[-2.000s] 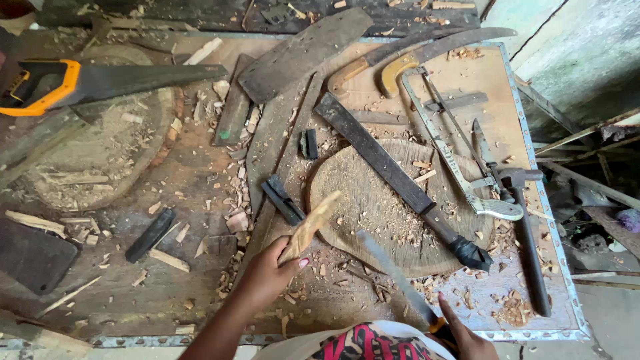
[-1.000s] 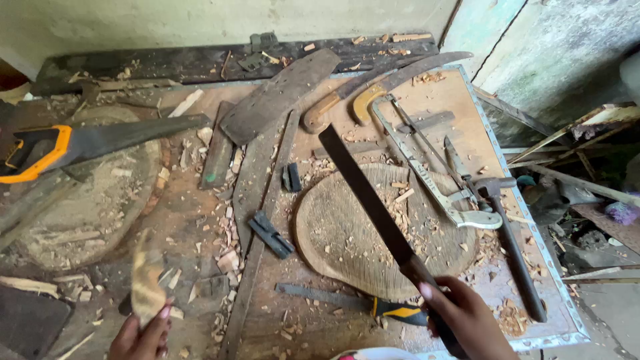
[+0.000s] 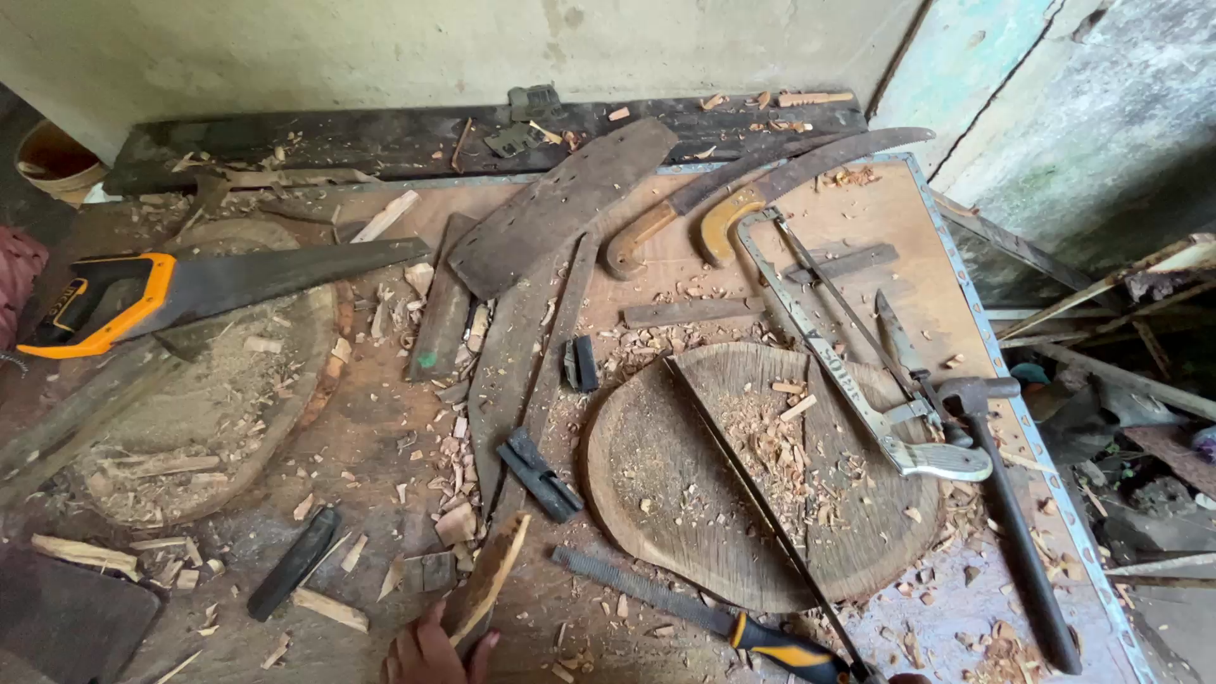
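Note:
My left hand [image 3: 437,651], at the bottom edge, grips a carved piece of wood [image 3: 489,579] that points up and to the right. Of my right hand [image 3: 907,678] only a sliver shows at the bottom edge, at the lower end of a long machete-like blade [image 3: 750,484], seen nearly edge-on over a round wooden block [image 3: 684,456]. Wood chips lie on the block. Below it, a rasp [image 3: 646,589] with a black and yellow handle rests on the bench, partly under the blade's lower end.
A handsaw [image 3: 285,275] lies over another round block [image 3: 218,418] at left. Curved pruning saws [image 3: 845,157], a hacksaw [image 3: 836,366] and a hammer [image 3: 1016,532] are at right. Flat wooden boards [image 3: 570,209] and dark blocks [image 3: 539,475] lie mid-bench among chips.
The rasp, held in my right hand two seconds ago, now lies on the bench; the machete-like blade has been picked up from the round block. The carved wood has moved right since one second ago.

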